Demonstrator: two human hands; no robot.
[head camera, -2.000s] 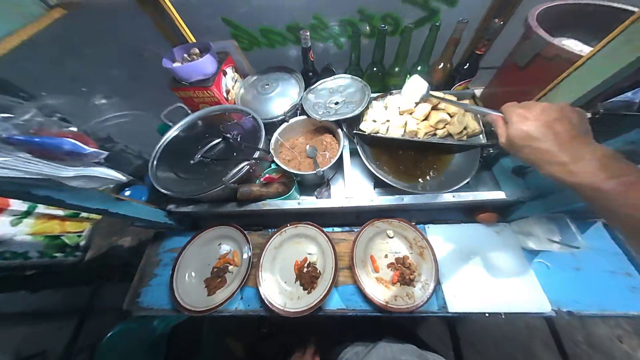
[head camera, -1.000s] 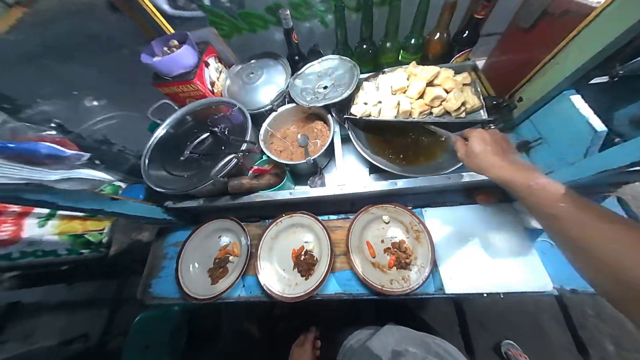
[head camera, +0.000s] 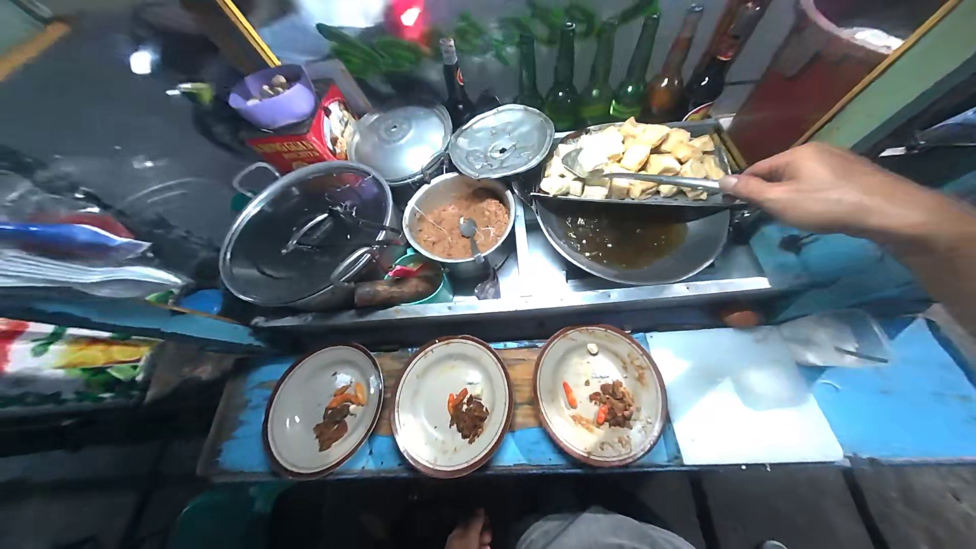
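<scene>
My right hand (head camera: 801, 183) grips the handle of a metal spatula (head camera: 663, 180), whose head lies against the tofu pieces (head camera: 648, 152) at the left of a metal tray. Below that tray sits a wok of oil (head camera: 625, 236). Three brown-rimmed plates, the left (head camera: 293, 404), the middle (head camera: 427, 427) and the right (head camera: 564, 442), each bear chillies and dark brown bits. At the bottom edge my left hand (head camera: 471, 531) is partly visible; its fingers are too dark to read. A pot of brownish paste (head camera: 450, 221) has a spoon in it.
Left of the paste stands a large pot with a glass lid (head camera: 305, 236). Metal lids (head camera: 502, 141) lie behind it, and several glass bottles (head camera: 598, 84) stand at the back. A purple bowl (head camera: 274, 99) rests on a red box. A white board (head camera: 740, 404) lies right of the plates.
The spatula's head, down at the tray's front edge a second ago, now shows over the tofu at the left. My right hand still grips its handle. The view has shifted somewhat.
</scene>
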